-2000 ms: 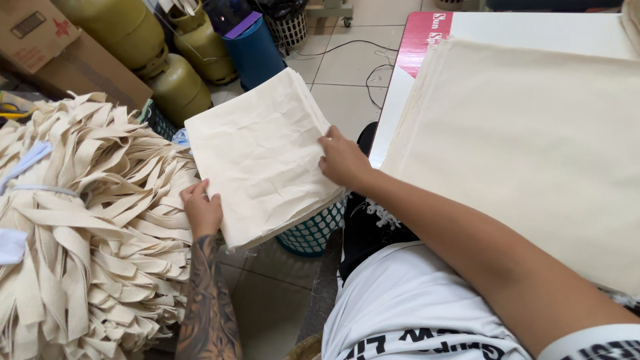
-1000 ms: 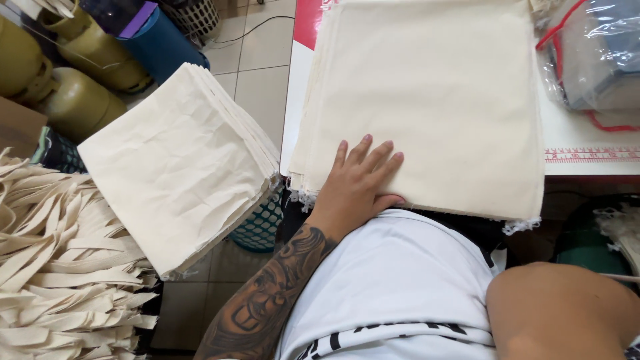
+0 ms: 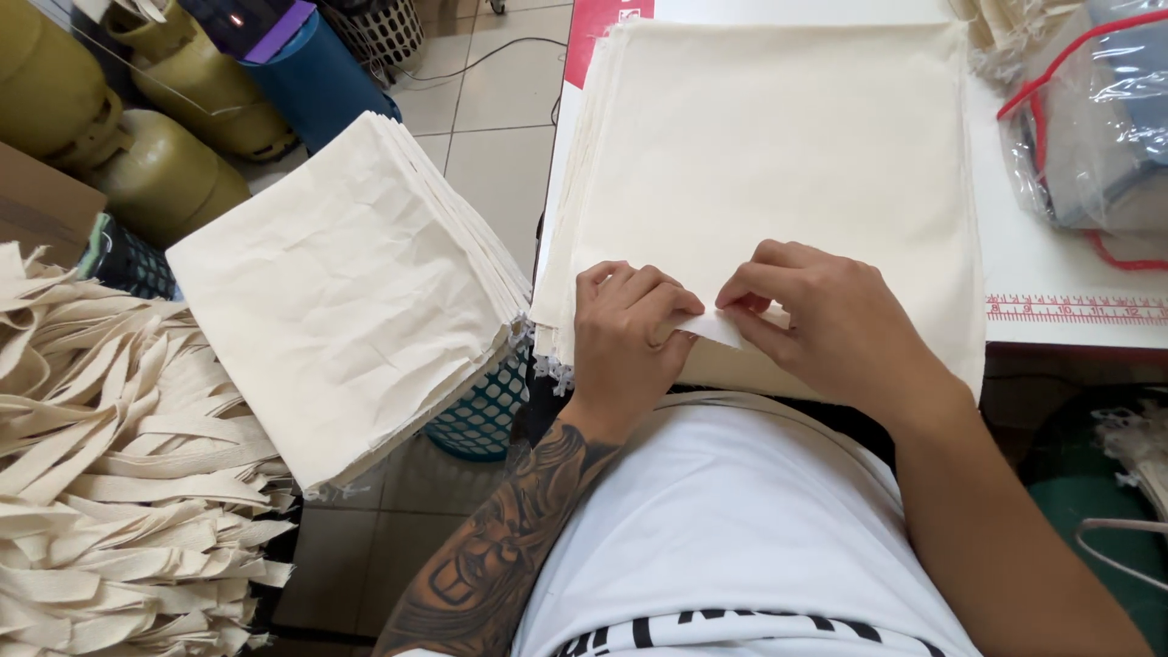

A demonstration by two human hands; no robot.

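Note:
A stack of cream fabric panels (image 3: 785,146) lies on the white table in front of me, its near edge close to my shirt. At that near edge my left hand (image 3: 634,333) pinches a small white strip (image 3: 712,328), which looks like a label or folded cloth. My right hand (image 3: 803,315) has thumb and forefinger together at the strip's other end, just right of the left fingers. Left of the table, a second stack of creased cream fabric (image 3: 356,292) rests on a teal plastic basket (image 3: 474,411).
Bundled cream fabric strips (image 3: 119,474) fill the lower left. Gas cylinders (image 3: 173,164) and a blue bin (image 3: 319,82) stand behind. On the table are a red printed ruler scale (image 3: 1077,310) and a clear plastic bag with red cord (image 3: 1086,137). A green container (image 3: 1086,511) stands lower right.
Two seconds ago both hands held the left stack; then my left hand lay flat on the table stack. Now both hands meet at its near edge with a white strip between them.

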